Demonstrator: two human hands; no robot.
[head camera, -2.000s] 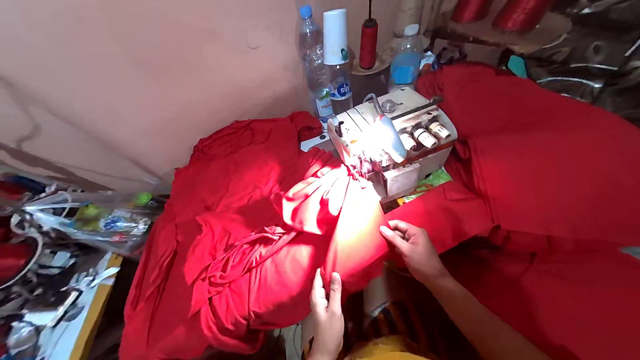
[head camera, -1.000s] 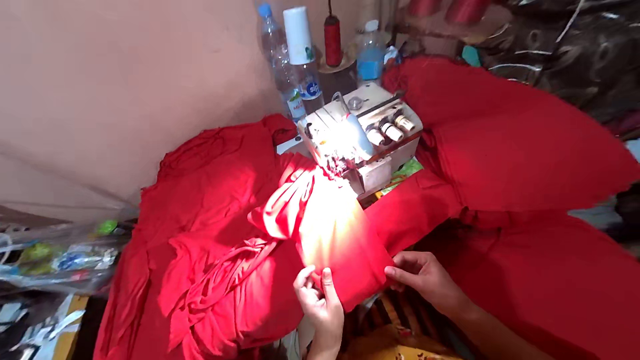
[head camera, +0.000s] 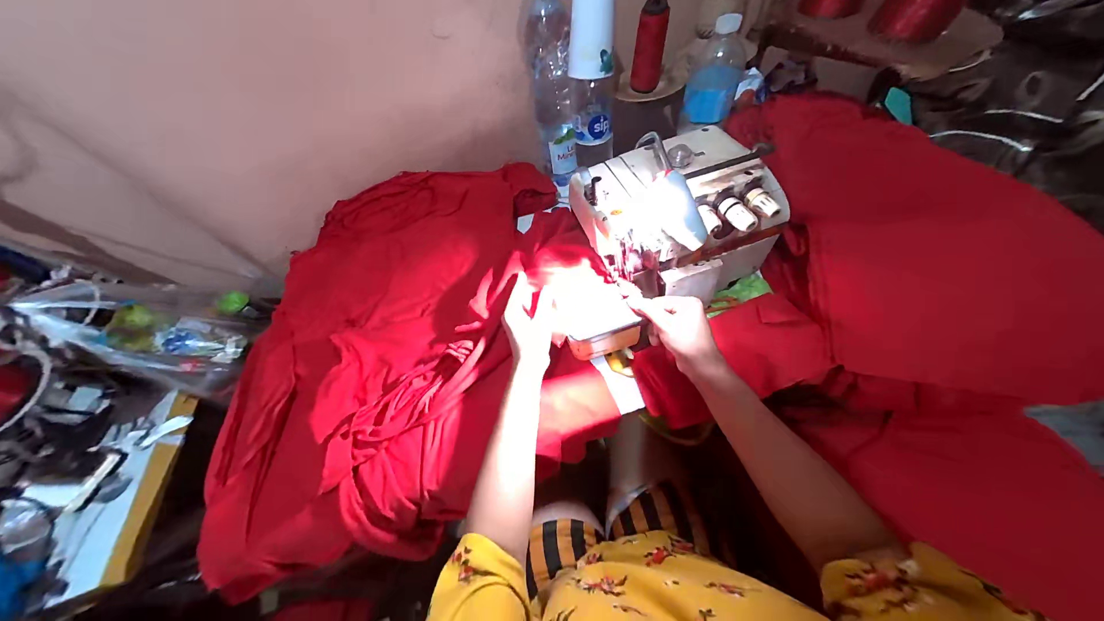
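A white overlock sewing machine (head camera: 690, 203) with a bright lamp stands in the middle. Red knit fabric (head camera: 405, 250) is heaped to its left and reaches up to the needle area, where glare hides detail. My left hand (head camera: 528, 323) rests on this fabric at the left of the machine's bed, fingers pointing up; whether it grips the cloth is unclear. My right hand (head camera: 677, 328) is at the front of the needle area, with thumb and forefinger pinched together on the fabric edge. More red fabric (head camera: 914, 259) spreads out on the right.
Behind the machine stand plastic bottles (head camera: 593, 121), a red thread cone (head camera: 649, 47) and a bottle of blue liquid (head camera: 714, 82). A wall (head camera: 259, 103) rises at the back left. A plastic bag (head camera: 172, 332) and a cluttered table (head camera: 129, 509) are on the left.
Both hands have moved up from the fabric's front edge to the needle area. The fabric that was stretched towards me no longer covers the machine's front bed. The view has shifted.
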